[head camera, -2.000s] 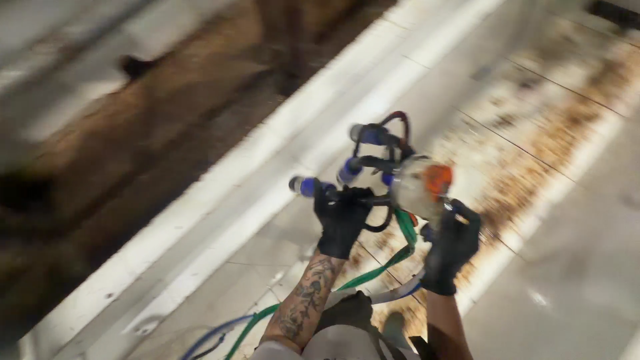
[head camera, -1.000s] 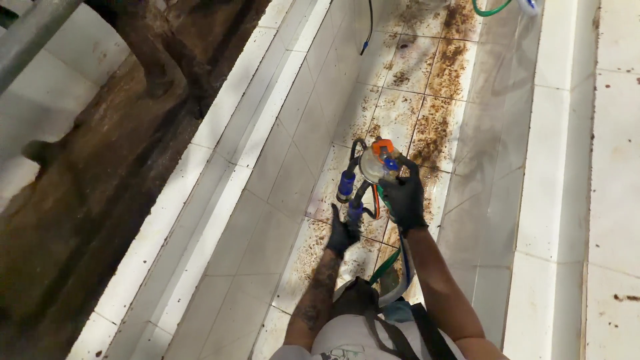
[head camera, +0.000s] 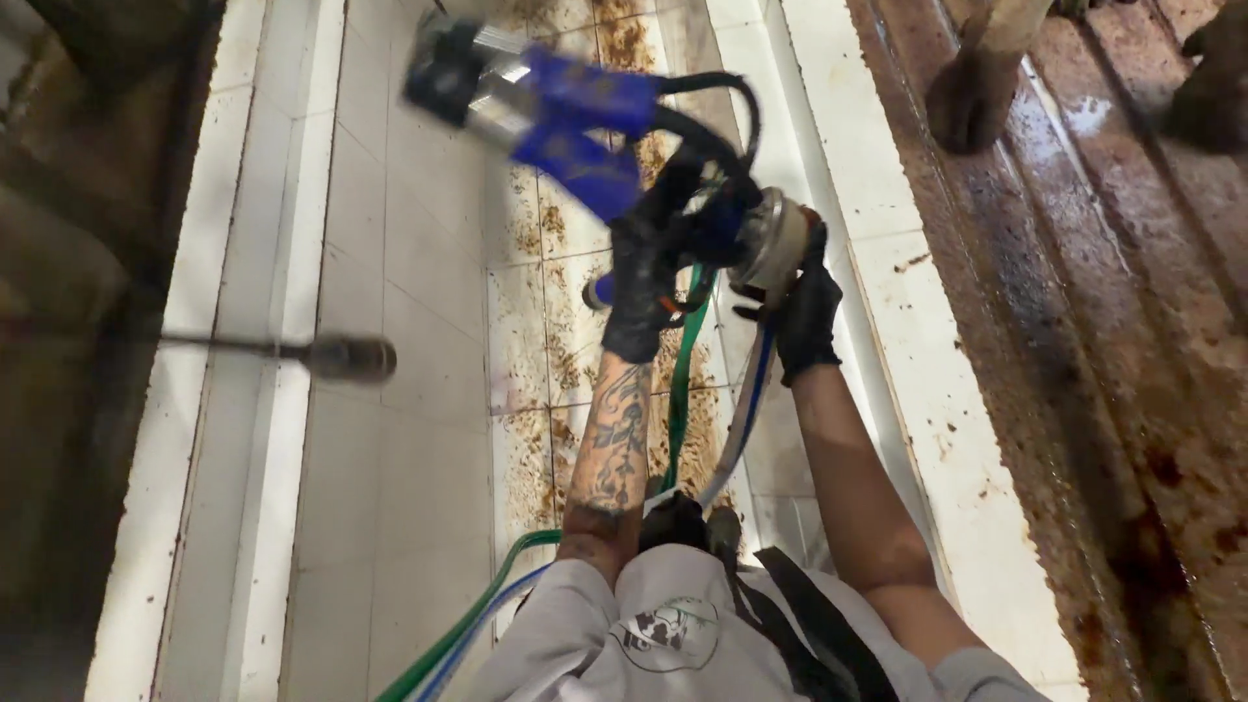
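A milking cluster with blue teat cups [head camera: 585, 132] and a round claw [head camera: 775, 239] is held up in front of me. My left hand [head camera: 648, 258], in a black glove, grips the cluster near the lower ends of the cups, beside the black short tubes. My right hand [head camera: 804, 302], also gloved in black, is closed around the claw's right side; part of its fingers is hidden. Another blue cup [head camera: 603, 291] hangs just left of my left hand. A green hose [head camera: 682, 390] and a clear and blue hose [head camera: 751, 395] run down from the claw toward my body.
White-tiled ledges [head camera: 960, 419] flank a tiled pit floor [head camera: 570, 380] spotted with brown dirt. At right, an animal's hoof [head camera: 965, 107] stands on a wet, grooved brown platform [head camera: 1102, 253]. A blurred rod with a dark end [head camera: 351, 358] juts over the left ledge.
The cluster's cups, lower and close to my hands a second ago, are now raised and point to the upper left. The view has swung, now showing the platform and hoof at right.
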